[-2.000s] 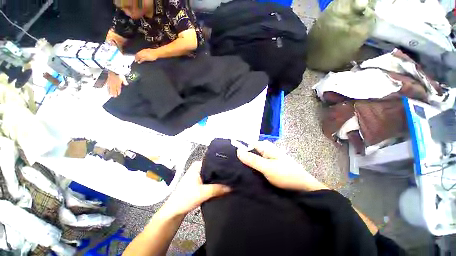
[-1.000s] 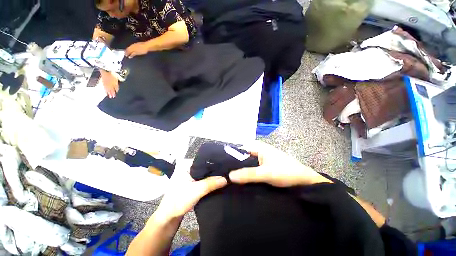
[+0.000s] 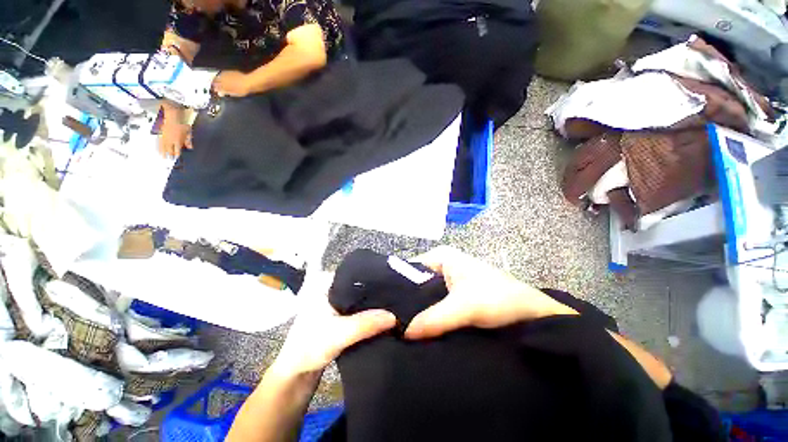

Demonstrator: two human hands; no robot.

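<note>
A black garment piece (image 3: 510, 380) hangs from both hands toward the wearer at the bottom centre. Its rounded edge is held up between the hands. A narrow bright white strip (image 3: 409, 270) lies on this edge near my right fingers, and a tiny pale mark shows to its left. My left hand (image 3: 321, 338) grips the left side of the edge with the thumb on top. My right hand (image 3: 471, 293) grips the right side, thumb on top. Some fingertips are hidden by the cloth.
A person's hand (image 3: 175, 136) works on a large black garment (image 3: 259, 160) by a sewing machine (image 3: 130, 79). Blue crate (image 3: 473, 173) beside that table. Brown checked pieces (image 3: 670, 168) lie at right, checked bundles (image 3: 82, 311) at lower left, an olive sack (image 3: 587, 39) behind.
The black edge has turned between my hands, so the white strip shows more fully. My right thumb has moved down beside my left thumb. The other person's hands have shifted slightly.
</note>
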